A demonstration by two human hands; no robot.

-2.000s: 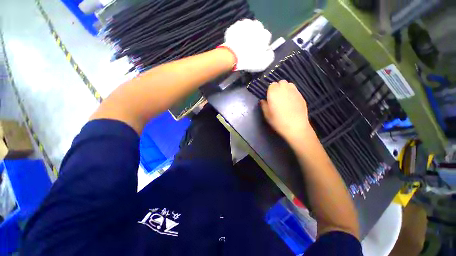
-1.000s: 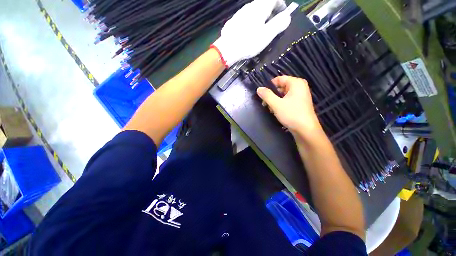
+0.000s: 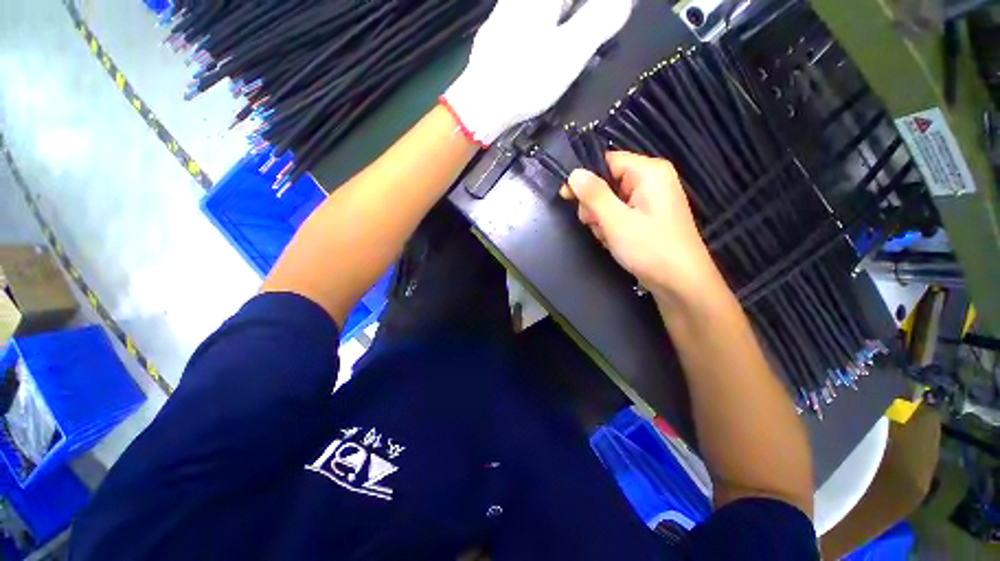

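My left hand (image 3: 529, 68), in a white knitted glove with a red cuff, lies over the loading bar (image 3: 496, 173), whose near end sticks out below the glove. My bare right hand (image 3: 641, 214) pinches a black cable between thumb and forefinger; the cable's upper end reaches the bar beside the glove. A row of black cables (image 3: 718, 186) lies on the dark table plate (image 3: 537, 236), yellowish tips at the top, stripped coloured ends at the lower right. The glove hides most of the bar.
A black cable heap (image 3: 329, 66) lies on the green mat at upper left. The green press beam (image 3: 894, 77) with a warning label stands at right. A white bucket (image 3: 861, 482) is at lower right. Blue crates (image 3: 258, 214) sit below the table edge.
The gloved hand has moved left and down over the bar. The right hand has closed on a cable and brought it to the bar's near part. The view has shifted slightly.
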